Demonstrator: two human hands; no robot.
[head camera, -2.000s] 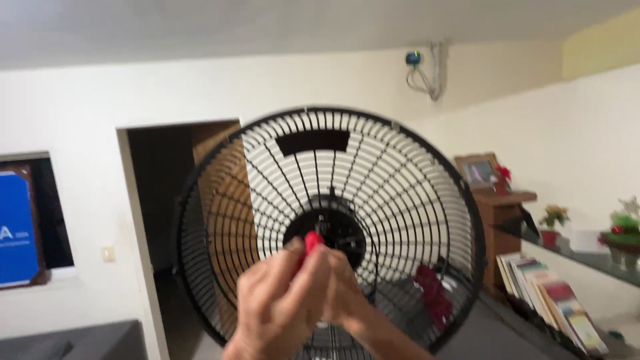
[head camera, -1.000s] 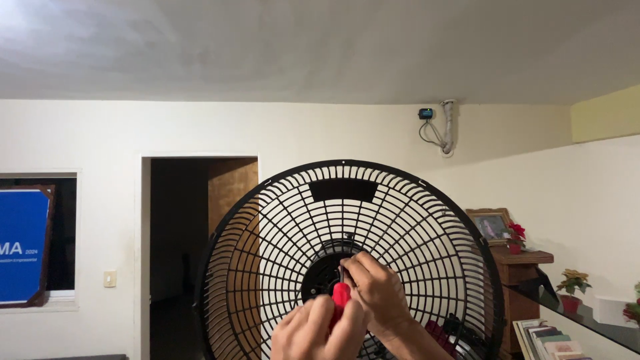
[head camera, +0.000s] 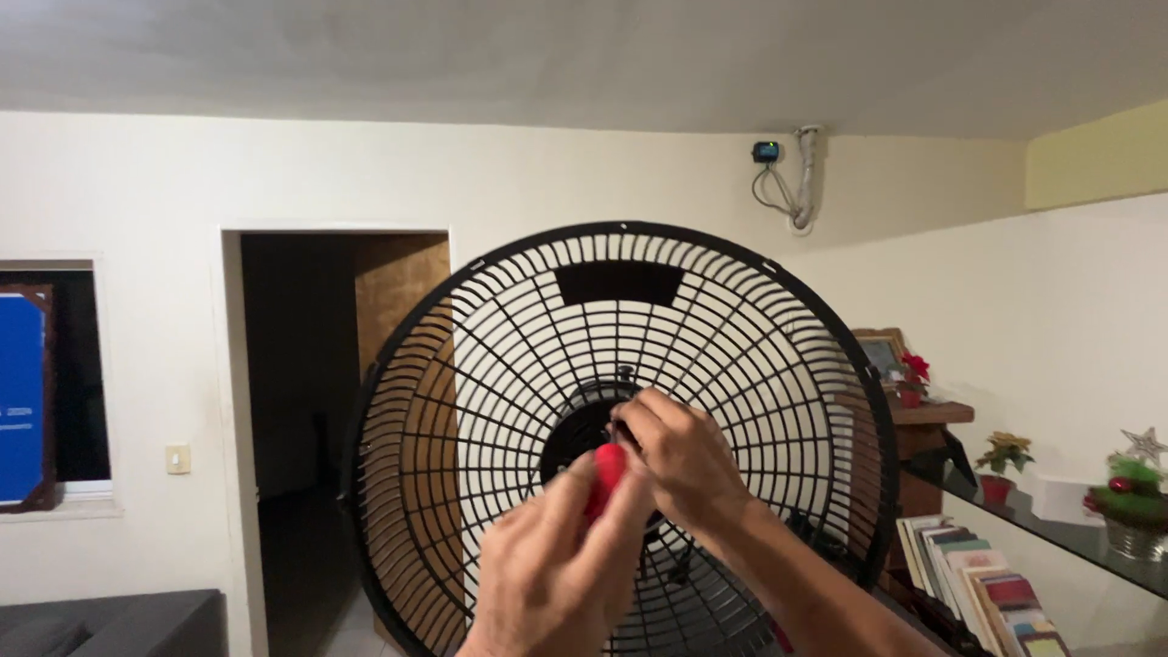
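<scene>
A round black fan grille (head camera: 618, 228) stands upright in front of me, with a dark plate near its top and a black hub part (head camera: 570, 438) at its centre. My left hand (head camera: 557, 557) is closed around the red handle of a screwdriver (head camera: 610, 465), whose thin shaft points at the hub area. Beyond the handle, my right hand (head camera: 680, 452) has its fingertips pinched at the shaft's far end, just right of the hub. Those fingers hide the tip and whatever small part may be there.
Behind the grille are a doorway (head camera: 301, 411) and a wooden door (head camera: 401, 292). At right stand a wooden shelf (head camera: 940, 413), a glass shelf (head camera: 1031, 525) with potted plants, and several books (head camera: 976, 566). A grey sofa (head camera: 173, 611) is at lower left.
Two seconds ago both hands were bunched together at the red handle; now the right hand is farther forward, at the shaft's end. Since one second ago the grip looks much the same. The view has shifted.
</scene>
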